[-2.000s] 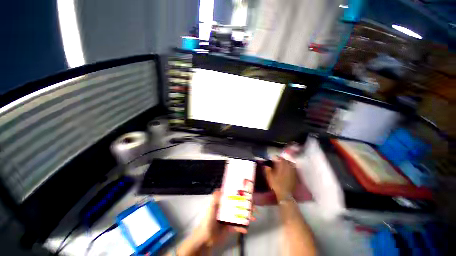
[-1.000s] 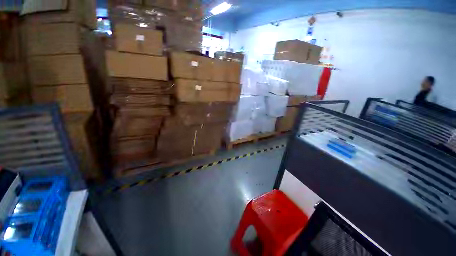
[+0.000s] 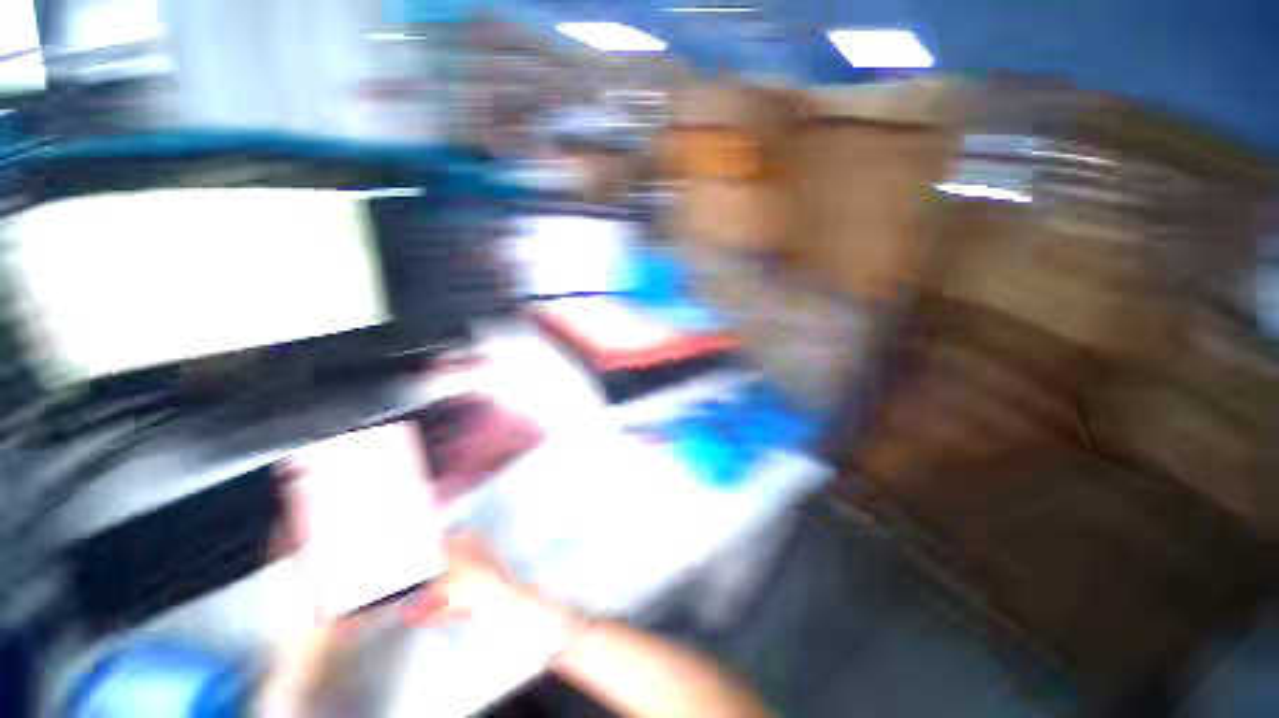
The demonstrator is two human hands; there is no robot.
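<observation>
The view is strongly blurred. A smartphone (image 3: pixel 368 516) with a bright white screen is held upright above the desk, in front of the keyboard (image 3: pixel 176 547). My left hand (image 3: pixel 298 659) is at the phone's lower left and holds it; its fingers are smeared by the blur. My right hand (image 3: pixel 477 578) is at the phone's lower right edge, its fingers close to the phone; whether they grip it cannot be told. The blue test unit (image 3: pixel 157 683) is cut off at the bottom left.
The monitor (image 3: pixel 197 281) stands behind the keyboard. A dark red pad (image 3: pixel 477 442) lies right of the phone. A red tray (image 3: pixel 631 337) and blue holders (image 3: pixel 736 432) are farther right. Stacked cartons (image 3: pixel 870 190) stand beyond the desk, across the floor.
The view has swung from the aisle and red stool back to the desk. Both hands and the phone show again. Compared with two seconds ago, my right hand has moved from the pad to the phone.
</observation>
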